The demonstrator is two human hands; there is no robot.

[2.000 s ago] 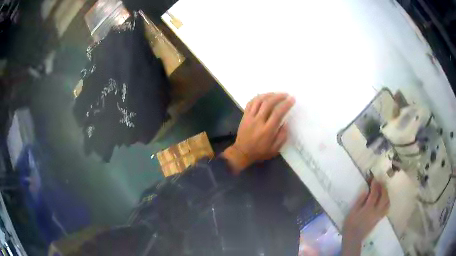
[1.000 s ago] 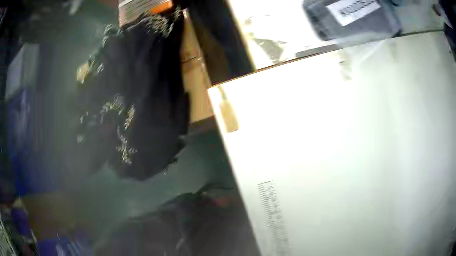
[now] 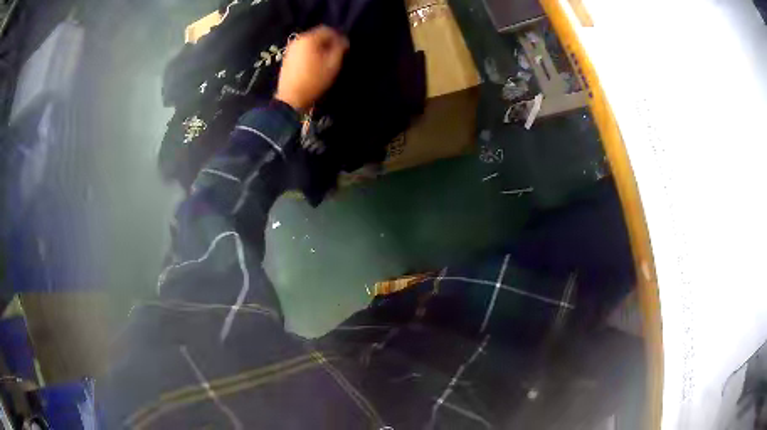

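My left hand [image 3: 313, 67] is at the upper middle, over a pile of dark garment panels [image 3: 378, 92] with pale embroidered flowers. Its fingers are curled on the dark cloth; the fingertips are blurred and partly hidden. The panels hang over a brown cardboard box [image 3: 450, 117] on the floor. My right hand is not in view.
The white table [image 3: 706, 168] with its wooden-coloured edge [image 3: 643, 252] runs down the right side. Dark plaid clothing fills the bottom. Grey and whitish items [image 3: 551, 80] lie beside the table edge. Blue objects [image 3: 42, 227] stand at far left on the green floor.
The view has swung left and down, away from the sewing machine and table top. My left hand has moved from the table to the garment pile. My right hand has left the view.
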